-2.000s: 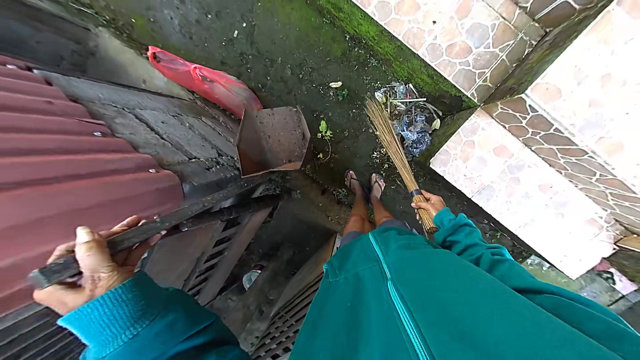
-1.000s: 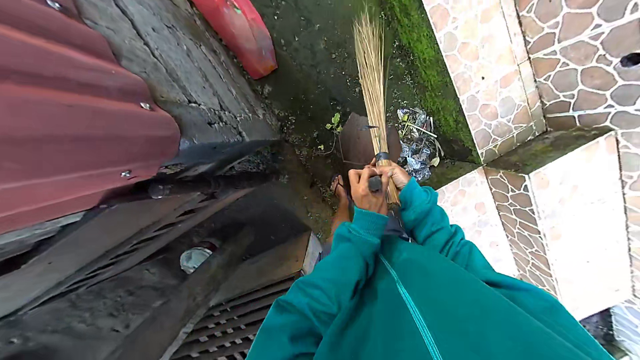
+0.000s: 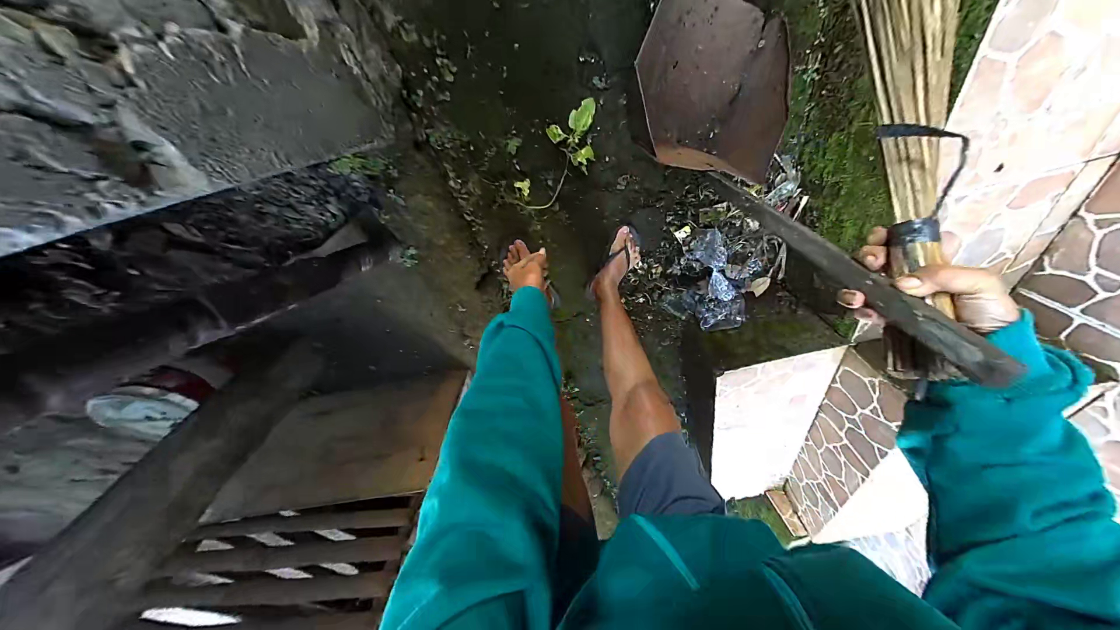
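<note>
My right hand grips a stick broom just below its dark binding, bristles pointing away from me, and also the wooden handle of a rusty metal dustpan. The handle runs slantwise from my hand to the pan, which lies beyond the litter. My left hand reaches down over the ground near my left foot; it seems to hold nothing, its fingers partly spread. Crumpled clear plastic and dry leaf litter lie to the right of my sandalled foot, below the pan.
A rough concrete block wall stands at the left, with dark wooden slats below it. A small leafy plant grows from the ground ahead. At the right are a mossy edge and a stone-patterned tiled ledge.
My hands were together at the broom one second ago; now my left hand is down by my foot. The dustpan handle, in my left hand two seconds ago, is now in my right with the broom.
</note>
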